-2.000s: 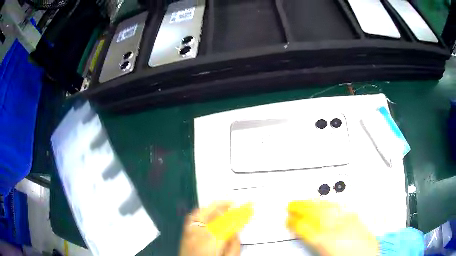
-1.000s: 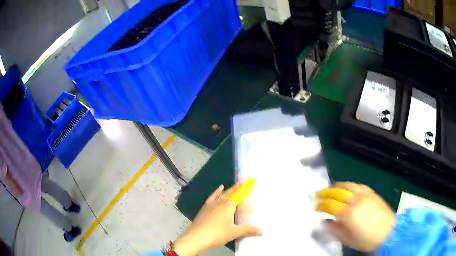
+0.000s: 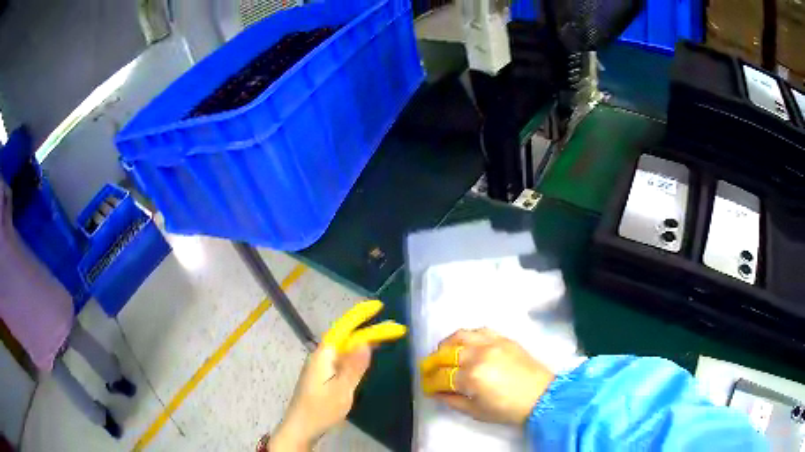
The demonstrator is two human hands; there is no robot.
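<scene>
The film sheet stack (image 3: 494, 309), pale and translucent with a notched right edge, lies on the green mat. My right hand (image 3: 485, 375), with yellow finger cots and a light-blue sleeve, is over the stack, its curled fingertips near the left edge; whether they pinch a sheet cannot be told. My left hand (image 3: 340, 375), also with yellow finger cots, is just left of the stack, fingers apart and empty. The white pad (image 3: 710, 371) shows at the lower right, cut off by the edge, with part of a phone back cover (image 3: 755, 406) on it.
Black foam trays (image 3: 671, 287) at the right hold silver covers with labels. A large blue crate (image 3: 282, 168) with dark contents stands at the upper left. A black stand (image 3: 503, 150) is behind the stack. A person in pink (image 3: 31, 291) is at the far left, beyond the bench edge.
The view has swung left from the white pad to the film stack. Since one second ago, my right hand has moved left across the stack and my left hand has come off its left edge.
</scene>
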